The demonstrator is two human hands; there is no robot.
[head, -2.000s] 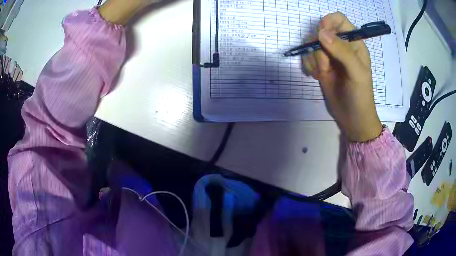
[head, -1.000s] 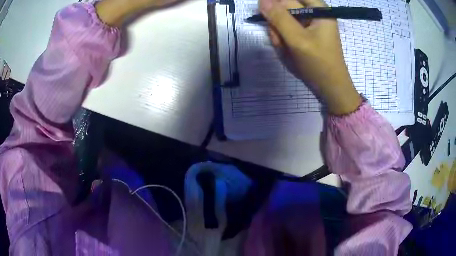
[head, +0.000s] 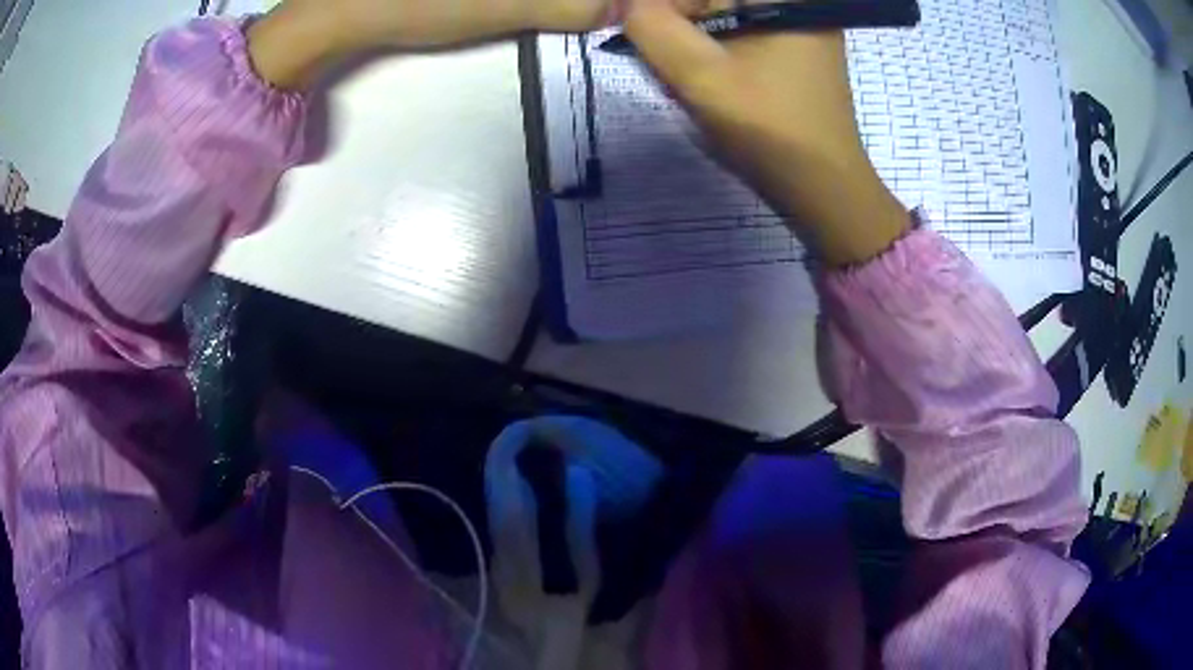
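A black pen (head: 818,16) is in my right hand (head: 752,98), near the top edge of the view, its tip pointing left. A white record sheet (head: 955,131) with a printed grid lies on a clipboard (head: 551,268) with a blue edge and a black clip at its left side. My left hand (head: 576,11) reaches in from the left along the top edge, close to my right hand over the clip end. Its fingers are cut off by the picture's edge, so its grip cannot be seen.
Black remote controls (head: 1146,321) lie at the right on the white table (head: 393,196). Yellow notes (head: 1162,439) are at the right edge. Black cables run over the table's front edge. A thin white cord (head: 451,495) hangs over my lap.
My right hand has moved left and up with the pen, from the sheet's middle to its clip side. My left hand has come right towards it. The clipboard has shifted and turned slightly in view.
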